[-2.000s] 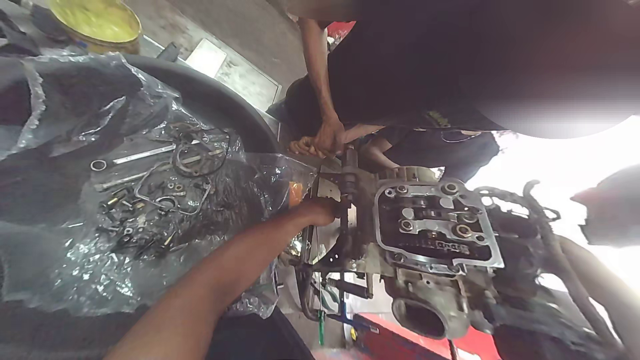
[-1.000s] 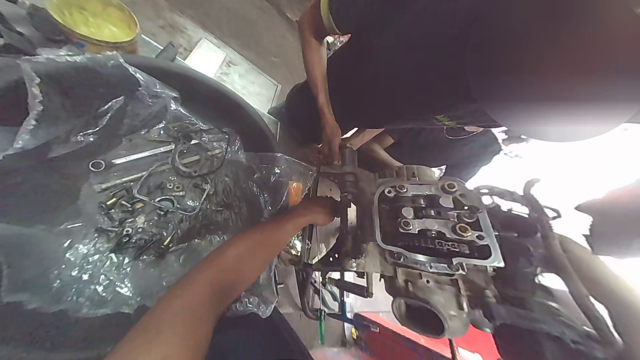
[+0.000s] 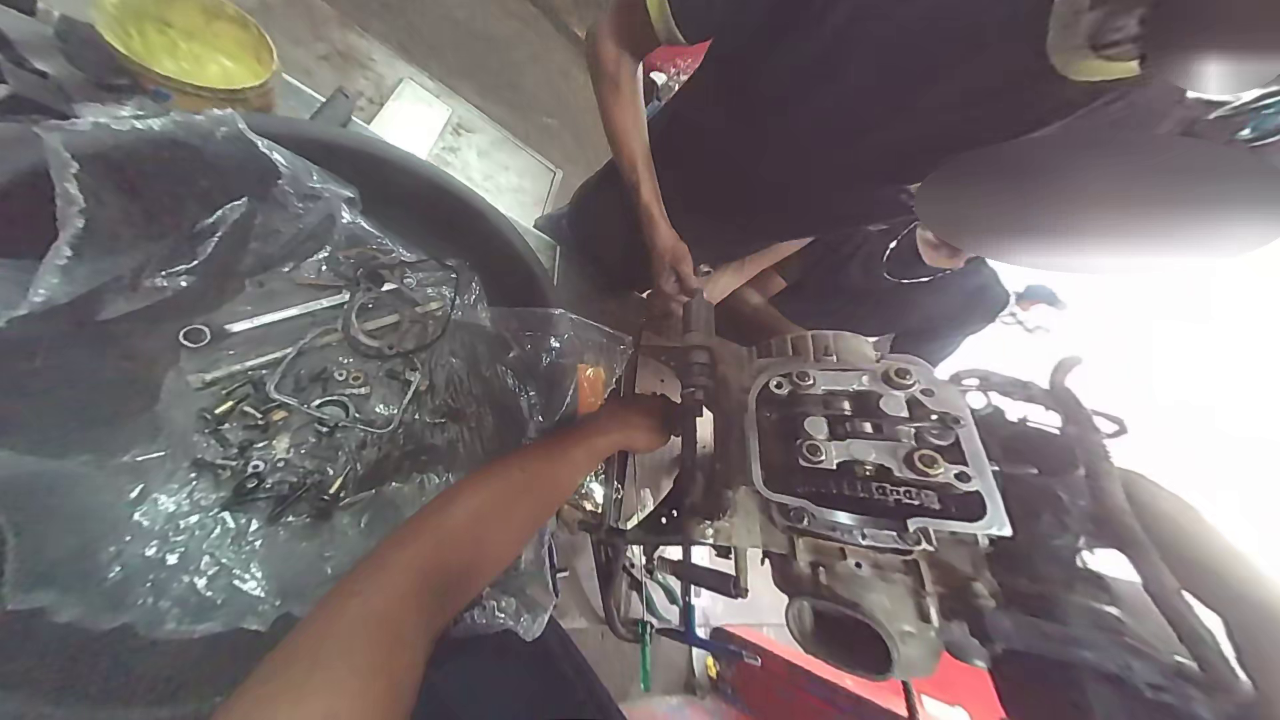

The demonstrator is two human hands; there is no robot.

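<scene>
My left hand (image 3: 645, 425) reaches into the metal frame beside an engine. Its fingers go behind dark parts there, so its grip is hidden. Just to the right is the engine's cylinder head (image 3: 975, 500), its cover off, showing rocker arms (image 3: 865, 380) and bolts inside a pale gasket rim. Below this opening a round metal port (image 3: 845, 640) faces downward in the view. A blurred forearm, seemingly my right, lies at the right edge; my right hand cannot be seen. A co-worker's hand (image 3: 675, 265) is at a cylindrical part (image 3: 698, 325) above my left hand.
On the left, clear plastic sheeting (image 3: 190, 560) lies over a large dark round surface and bears a combination wrench (image 3: 285, 313), gaskets (image 3: 385, 325) and many bolts. A yellow tub (image 3: 190, 50) stands at the top left. Co-workers are beyond the engine. A red object (image 3: 780, 680) lies below.
The co-worker's upper body and arm have shifted, with more of the sleeve showing. That person's hand has moved slightly at the cylindrical part. My left arm has stayed in place.
</scene>
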